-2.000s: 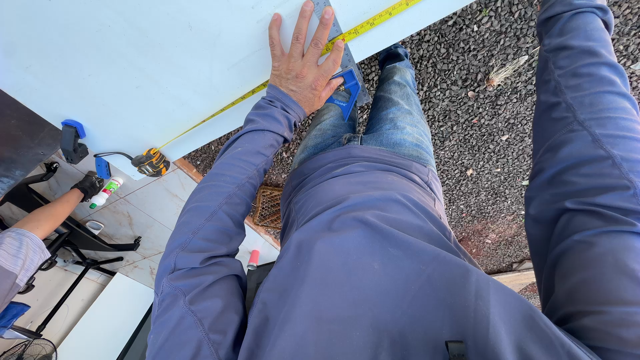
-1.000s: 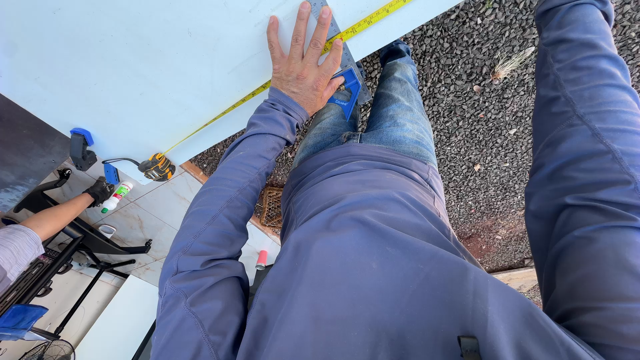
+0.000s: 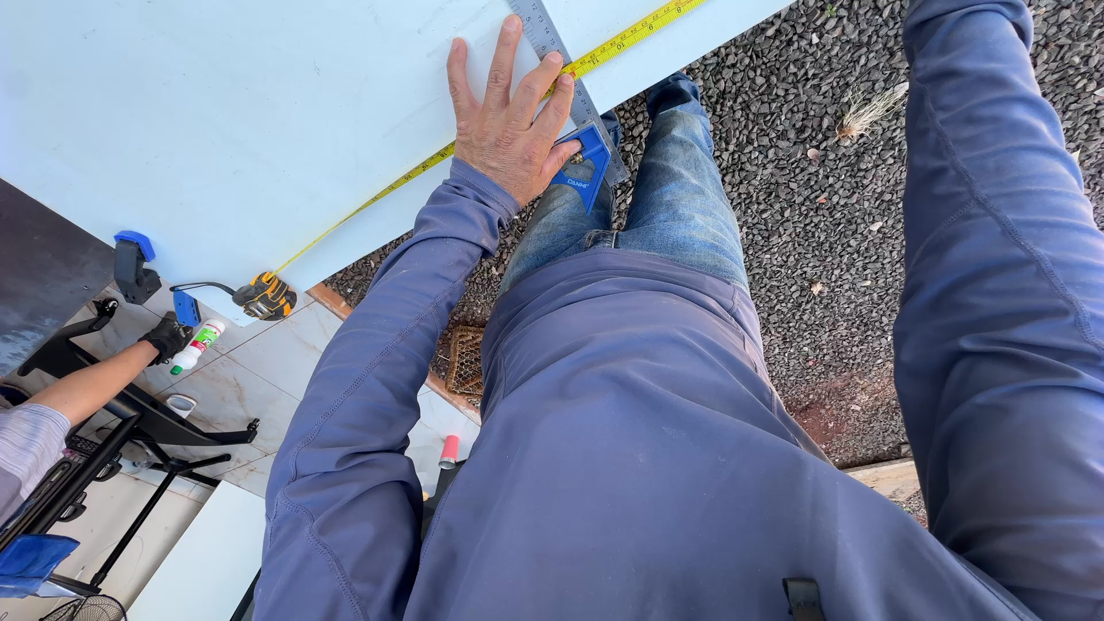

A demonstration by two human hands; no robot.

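My left hand (image 3: 513, 129) presses down near the edge of a pale, smooth panel (image 3: 216, 112), its fingers spread. They lie over the steel blade of a combination square (image 3: 542, 39) and a yellow tape measure blade (image 3: 638, 33), which crosses it. The thumb touches the square's blue head (image 3: 589, 164), which sits at the panel's edge. The tape runs down left to its black and orange case (image 3: 266, 297) at the panel's corner. My right arm (image 3: 992, 259) reaches up along the right side; its hand is out of frame.
At left, another person's black-gloved hand (image 3: 166, 338) is beside a white bottle (image 3: 197, 346) and a blue-padded clamp (image 3: 185, 308). A second clamp (image 3: 134, 266) grips the panel. Black metal stands (image 3: 159, 418) stand on tiles (image 3: 233, 388). Dark gravel (image 3: 802, 198) lies at right.
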